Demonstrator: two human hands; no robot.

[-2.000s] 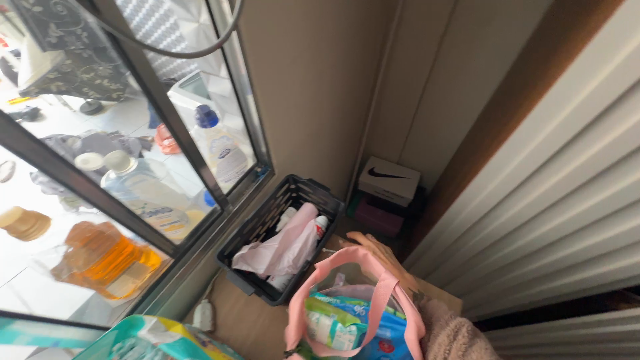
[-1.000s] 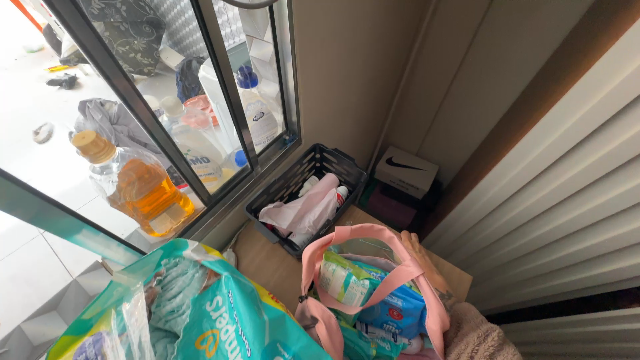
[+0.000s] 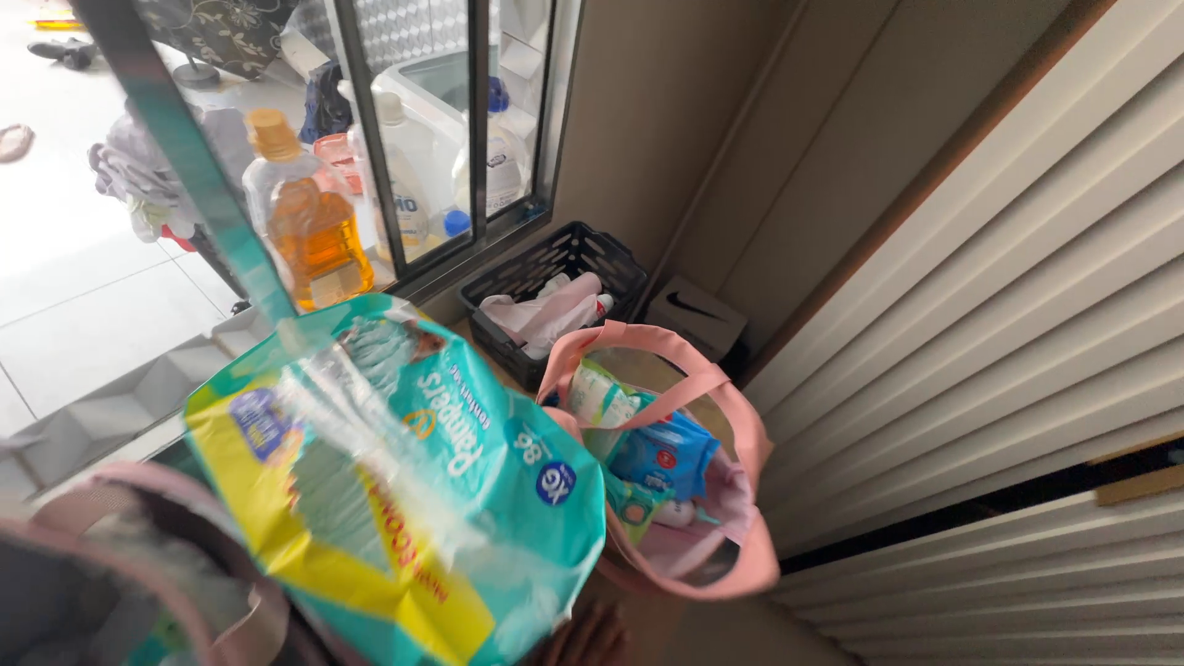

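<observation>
A teal and yellow plastic Pampers diaper pack (image 3: 518, 462), torn open at the top, fills the lower middle. At the bottom edge, below the pack, a few blurred, shaded fingers show, seemingly of my right hand (image 3: 587, 638); whether they touch it is unclear. My left hand is out of view. A pink-handled tote bag (image 3: 758, 546) stands right of the pack, with blue and green wipes packets (image 3: 666, 458) and pink cloth inside. Another bag with pinkish straps (image 3: 111, 527) is blurred at the lower left.
A black plastic basket (image 3: 490, 338) holds pink cloth and a tube. Behind the tote lies a Nike shoe box (image 3: 694, 319). White corrugated panels (image 3: 980, 305) line the right. Beyond the metal window frame (image 3: 481, 250) are an orange liquid bottle (image 3: 319, 236) and several other bottles.
My right hand and its fuzzy sleeve have left the tote's right side. The diaper pack now covers more of the view, and the strapped bag has appeared at the lower left.
</observation>
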